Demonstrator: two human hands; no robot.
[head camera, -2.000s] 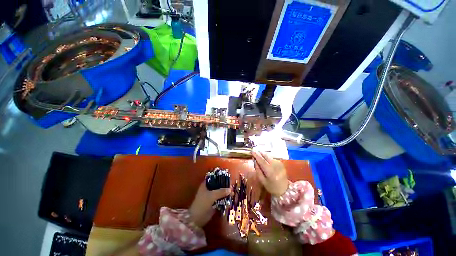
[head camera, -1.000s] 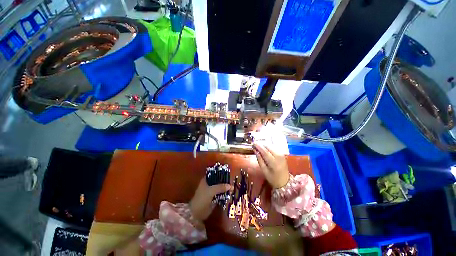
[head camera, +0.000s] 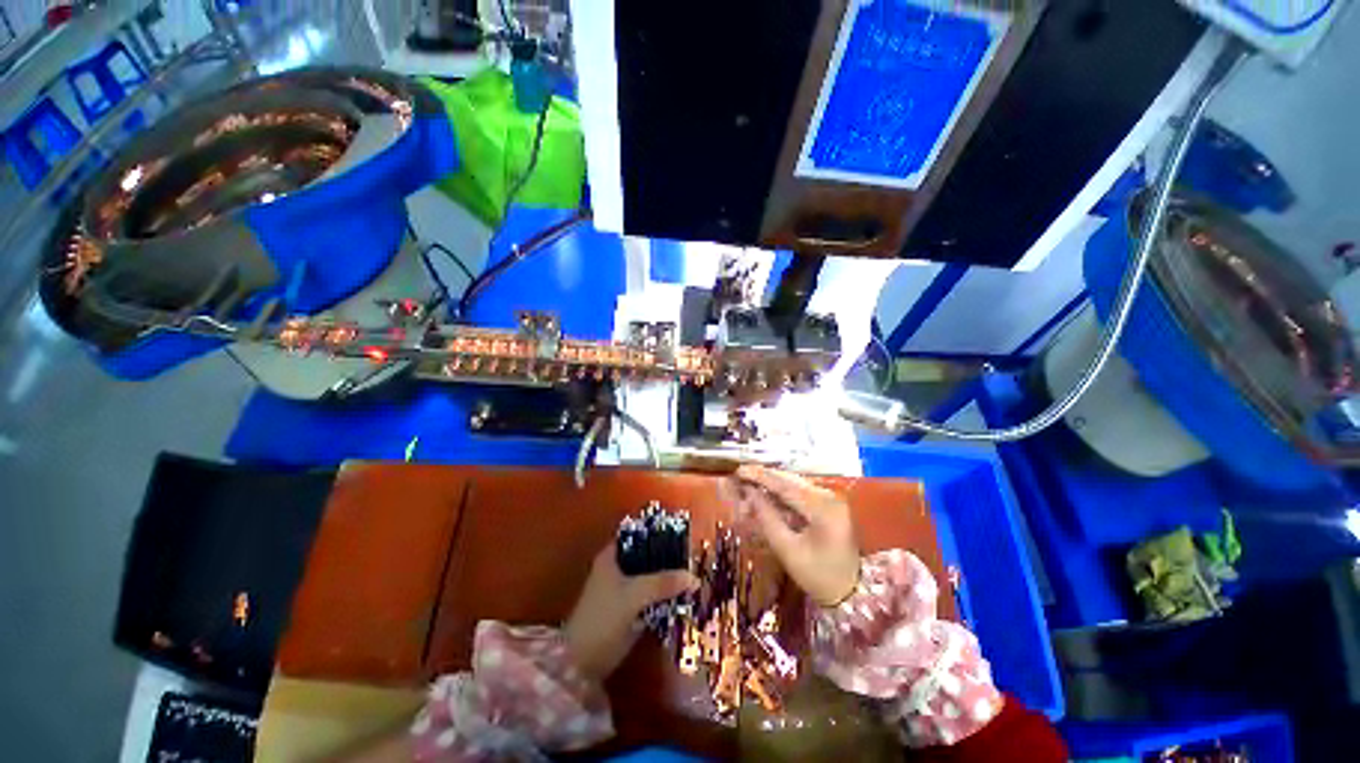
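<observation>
My left hand (head camera: 612, 596) is closed around a bundle of short black wires (head camera: 653, 543) with silvery-white tips, above the reddish-brown mat (head camera: 530, 522). My right hand (head camera: 798, 529) is over the mat's far edge, just in front of the press head (head camera: 776, 350); its fingertips are blurred, and I cannot tell whether they hold a piece. Finished pieces (head camera: 728, 656), black stems with copper ends, lie in a loose heap on the mat between my hands. The die area under the press head is brightly lit and washed out.
A feed track (head camera: 552, 352) runs from the left bowl feeder (head camera: 254, 179) to the press. A curved metal conduit (head camera: 1111, 321) stands at right. A black tray (head camera: 216, 567) and a blue bin (head camera: 992, 567) flank the mat. Another bowl feeder (head camera: 1238, 298) is far right.
My right hand has drawn back from the lit die to the mat's far edge, its fingertips now further left. My left hand stays in place with the bundle.
</observation>
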